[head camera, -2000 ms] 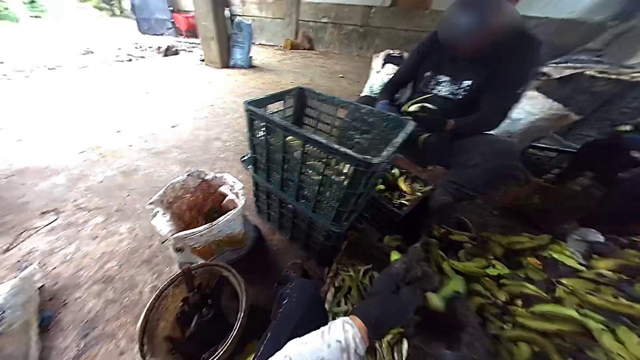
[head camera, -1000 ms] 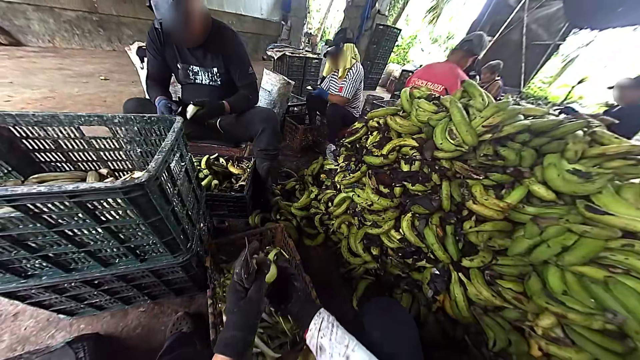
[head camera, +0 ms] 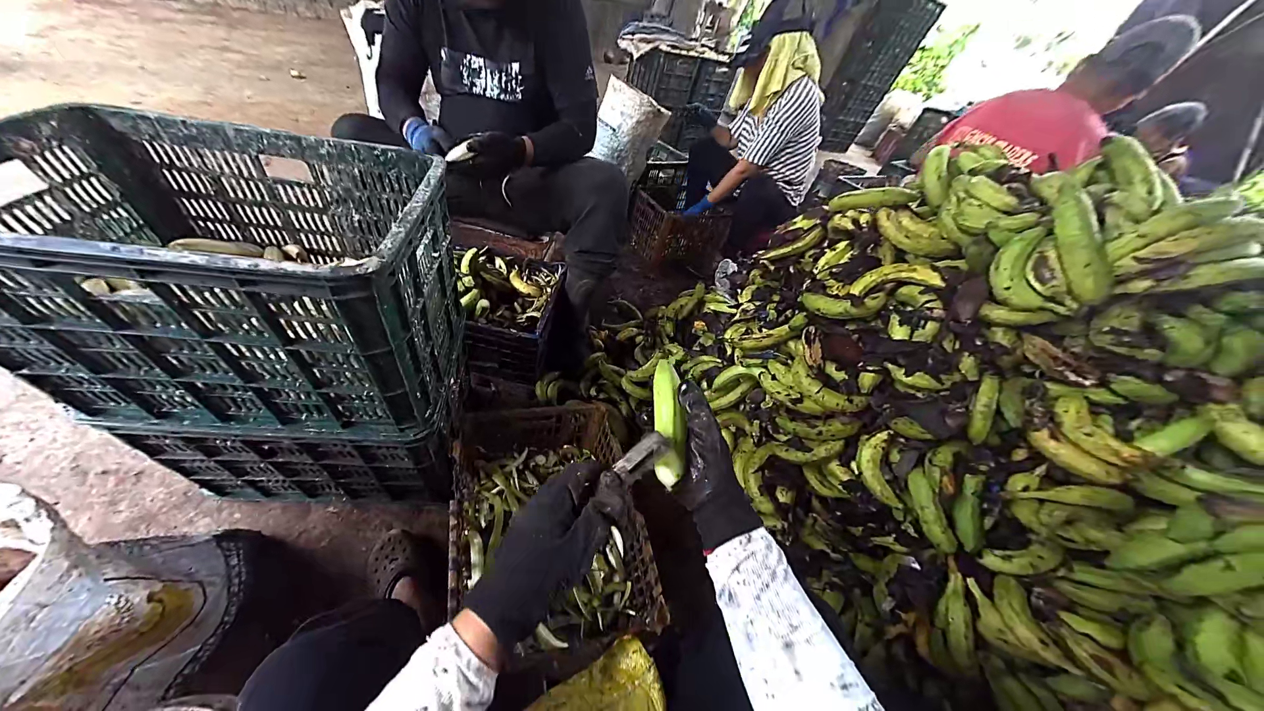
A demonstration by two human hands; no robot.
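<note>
Both my hands wear dark gloves and meet in front of me over a plastic crate (head camera: 637, 553) of peel strips. My right hand (head camera: 713, 474) holds a green plantain (head camera: 669, 425) upright, its fingers behind the fruit. My left hand (head camera: 553, 538) grips a small metal-bladed tool (head camera: 642, 456), maybe a knife or peeler, whose blade is at the lower part of the plantain. A large heap of green plantains (head camera: 869, 385), with dark patches among them, rises to the right of my hands.
Stacked green plastic crates (head camera: 405, 286) stand at the left, the top one holding peeled plantains (head camera: 217, 247). A co-worker sits ahead beside a crate of peels (head camera: 509, 296); others sit farther back. A stained sack (head camera: 109, 602) lies lower left.
The view has swung right from the floor and the bucket to the plantain heap. My hands now hold a plantain and a bladed tool up over the peel crate.
</note>
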